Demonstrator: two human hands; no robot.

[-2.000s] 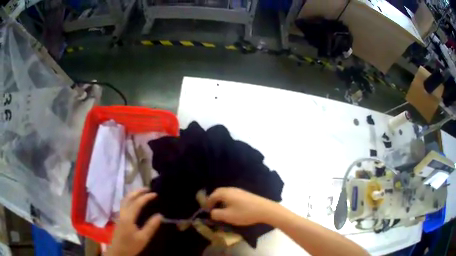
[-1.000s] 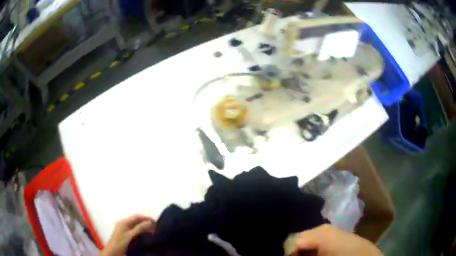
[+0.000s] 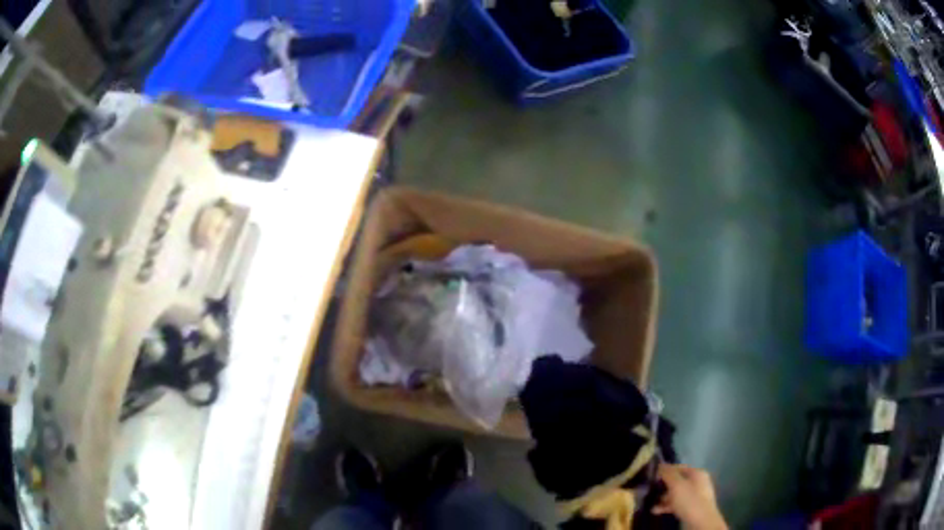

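A bundle of black garment pieces [image 3: 585, 419] hangs at the lower right, over the near right corner of the scrap carton [image 3: 357, 352]. A tan tie strip [image 3: 611, 502] and a thin greyish strip lie around its lower right part. My right hand [image 3: 688, 497] is at the bundle's right edge, fingers closed on it by the strips; the fingertips are partly hidden. My left hand is out of the picture. The open carton holds clear plastic and white paper.
The cream sewing machine [image 3: 135, 269] stands on the white table [image 3: 295, 228] at left. Blue bins are at the table's far end [image 3: 352, 93] and on the floor [image 3: 538, 78], [image 3: 859, 300]. My shoes and legs show below the carton.
The view has swung right, away from the red basket. The black bundle has moved off the table to beside the carton, in my right hand. My left hand has left the picture.
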